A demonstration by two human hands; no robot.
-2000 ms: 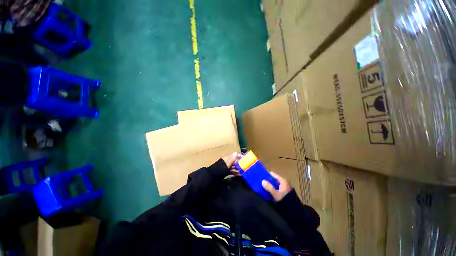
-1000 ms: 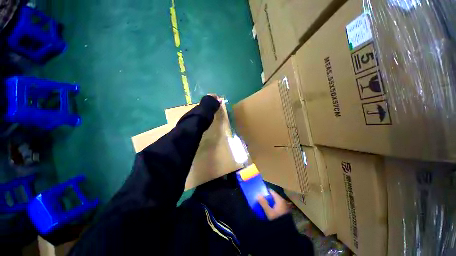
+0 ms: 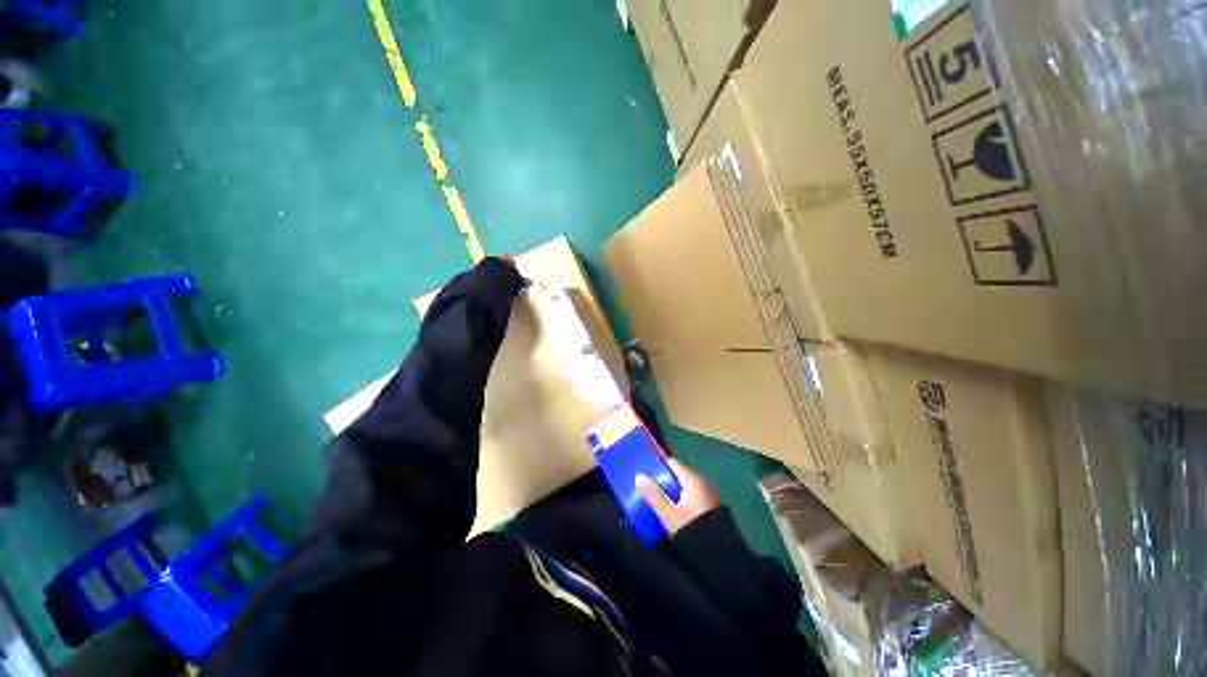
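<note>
My right hand is closed around the blue tape gun. The tape gun's orange end is at the near part of the brown carton. A shiny strip of clear tape runs from the tape gun up over the carton toward its far end. My left hand is at the carton's far end, mostly hidden by the black sleeve; only a little skin shows, and its fingers cannot be made out. The carton lies below me, partly covered by my left arm.
Flat carton blanks lean at the right against large printed cartons, some stretch-wrapped. Plastic-wrapped material lies at the lower right. Blue stools stand at the left on the green floor with its yellow line.
My left hand has gone from beside the tape gun to the carton's far end. The tape gun has moved down onto the carton's near part, with tape now stretched along it. The view has shifted.
</note>
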